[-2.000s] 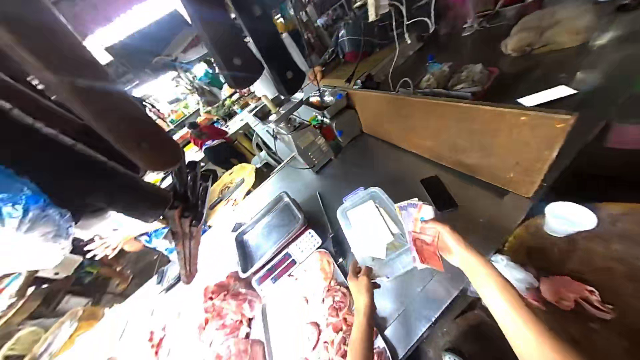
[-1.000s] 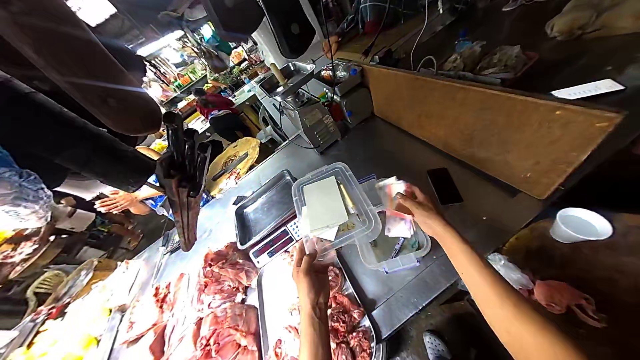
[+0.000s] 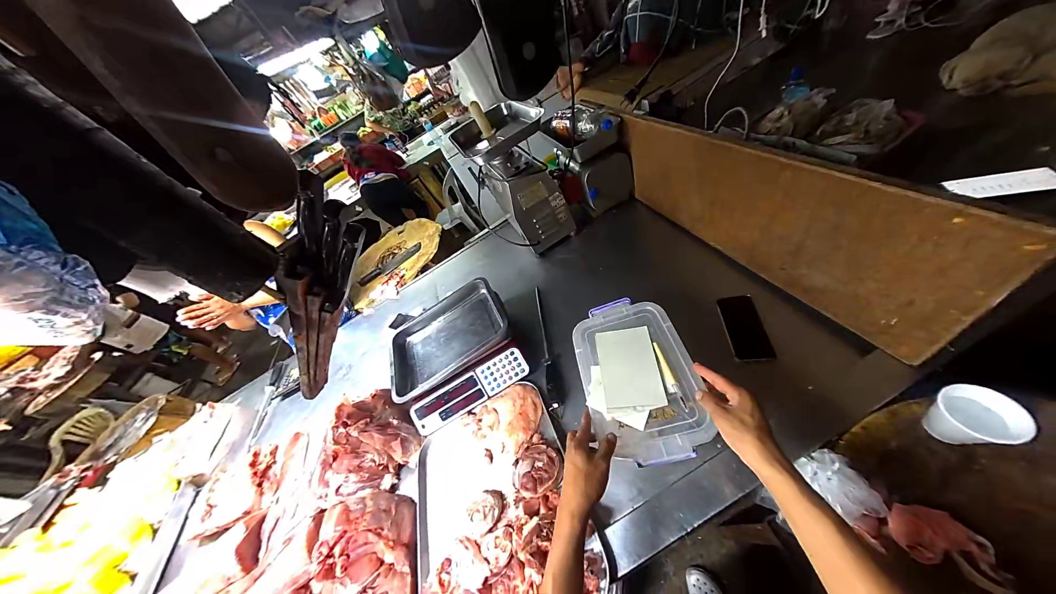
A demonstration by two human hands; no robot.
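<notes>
A clear plastic container (image 3: 691,355) with its lid on rests on the dark metal counter. Pale paper sheets (image 3: 631,367) and a yellow-handled pen-like item (image 3: 665,363) lie on the lid or show through it; which, I cannot tell. My left hand (image 3: 587,470) is at the container's near left corner, fingers loosely apart. At its right edge is my right hand (image 3: 730,408), fingers extended and touching or almost touching the rim. No money shows in either hand. A black smartphone (image 3: 745,328) lies to the right of the container.
Left of the container are a digital scale (image 3: 470,400), a sharpening steel (image 3: 541,326) and a tray of raw meat (image 3: 422,503). A meat grinder (image 3: 528,198) stands behind. A wooden board (image 3: 808,223) edges the counter; a white tub (image 3: 979,414) sits at right. Knives (image 3: 318,289) hang at left.
The lid, held raised by my left hand a second ago, now covers the container. The banknotes seen in my right hand earlier are no longer in it. Both hands are now at the container's sides.
</notes>
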